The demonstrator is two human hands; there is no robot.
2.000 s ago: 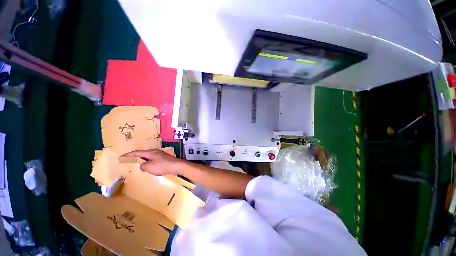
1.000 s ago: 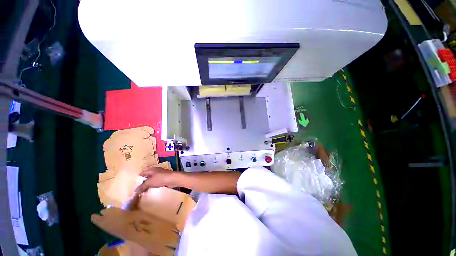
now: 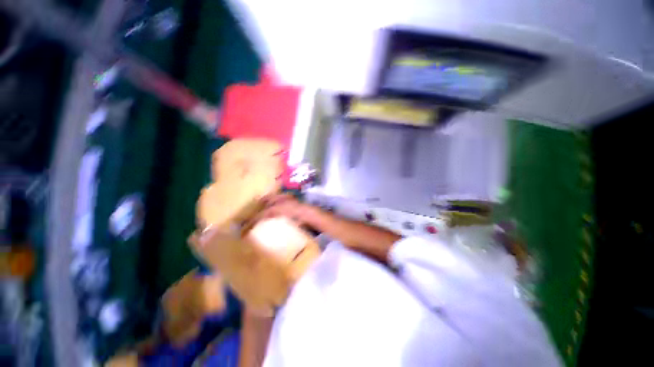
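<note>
The frame is strongly blurred. Tan carton blanks (image 3: pixel 242 204) lie in a pile left of the white machine. Another tan blank (image 3: pixel 247 265) overlaps their near side. My right hand (image 3: pixel 285 209) is bare and rests at the upper edge of the blanks; blur hides whether its fingers grip one. A bright white patch (image 3: pixel 280 238) shows just below it, either a sheet or glare. My left forearm rises from the bottom edge under the near blank; that blank hides my left hand.
The white machine has a tilted screen (image 3: pixel 459 72) and a front control panel (image 3: pixel 394 219). Red sheets (image 3: pixel 258 111) lie behind the blanks. Blue cartons (image 3: pixel 222 350) with brown flaps stand at bottom left. Clear plastic (image 3: pixel 527 279) is at right. A pale rail (image 3: pixel 66 215) runs along the left.
The view has swung, shifting the bench scene rightward and bringing blue cartons into view. My left forearm now shows, while the white gloved fingers are no longer distinct. The near blank sits higher against the pile.
</note>
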